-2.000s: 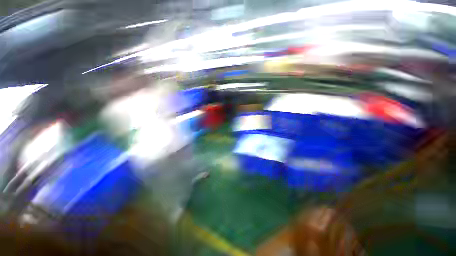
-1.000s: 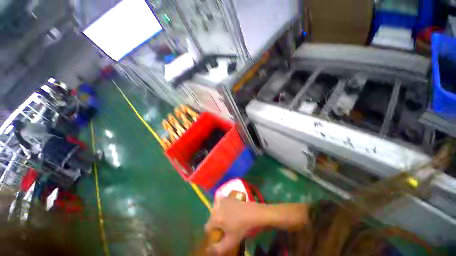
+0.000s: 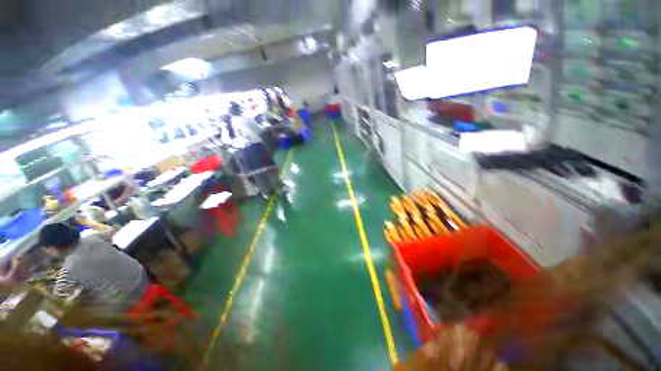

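Neither my left hand nor my right hand can be made out. A blurred orange-brown shape at the bottom edge shows no clear fingers. The red plastic bin (image 3: 464,246) stands close in front on the right, with a heap of dark units inside, too blurred to tell apart. A strip of blue (image 3: 409,319) shows under its left side. Orange-yellow spare fixtures (image 3: 420,212) stand in rows on the floor just beyond the bin.
A white shelf on the right holds a long black keyboard (image 3: 558,159) and white paper (image 3: 493,141); a bright monitor (image 3: 482,61) is above. A green aisle (image 3: 312,253) with yellow lines runs ahead. On the left, a person in grey (image 3: 105,272) sits near a red stool (image 3: 163,308).
The view has swung left from the conveyor to the aisle. The red bin now lies further right and looks nearer. The hand seen one second ago is no longer distinguishable.
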